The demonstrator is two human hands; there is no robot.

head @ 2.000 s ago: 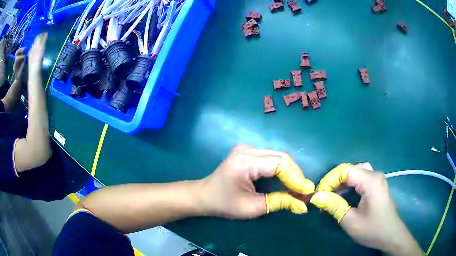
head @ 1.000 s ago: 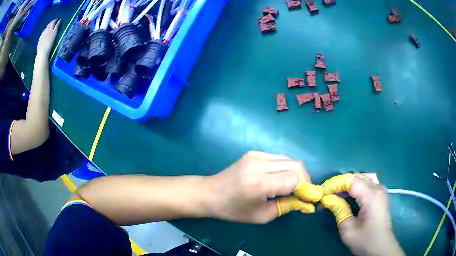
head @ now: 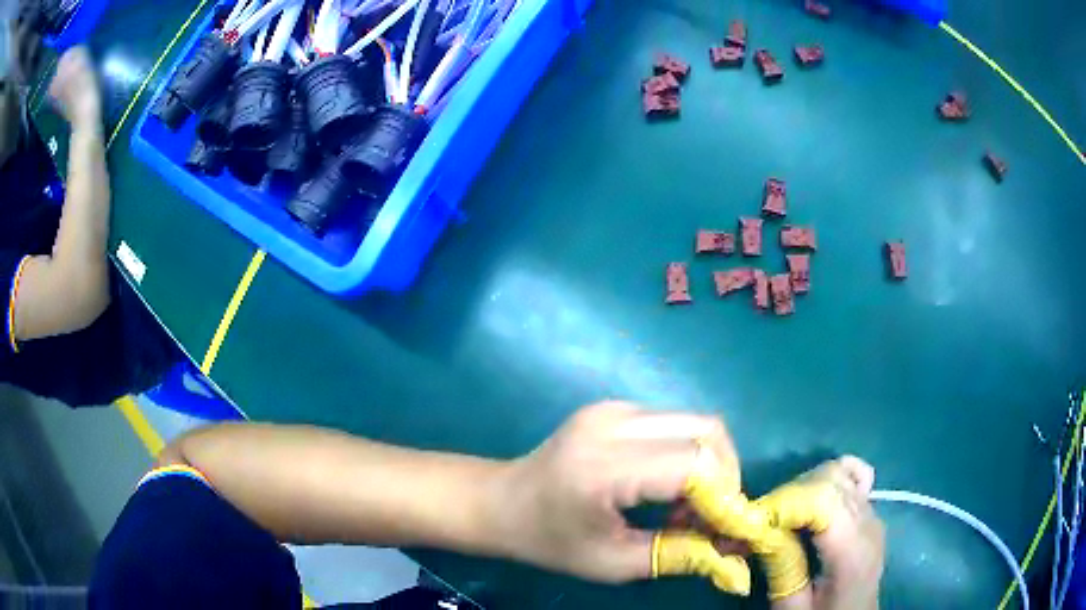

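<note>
My left hand (head: 649, 495), with yellow finger cots, reaches in from the left. Its index fingertip meets the fingertips of my right hand (head: 822, 530); its thumb is lower and a little apart. Anything held between the left fingers is hidden or too blurred to tell. My right hand, also in yellow cots, is closed on a grey-white cable (head: 959, 515), which leaves it in a curve to the lower right. The cable's wire end is hidden by the fingers. Loose brown-red connector housings (head: 750, 236) lie on the green table beyond my hands.
A blue bin (head: 387, 268) at upper left holds harnesses with black ribbed ends (head: 334, 98) and white cables. More housings (head: 662, 89) lie farther back. Another blue bin edge is at the top right. Wires stand at the right edge. Another person's arm (head: 74, 226) is at far left.
The view has shifted, so the housings sit lower in the picture and another bin edge shows at the top. My hands are lower, and the left thumb has moved away from the right fingertips.
</note>
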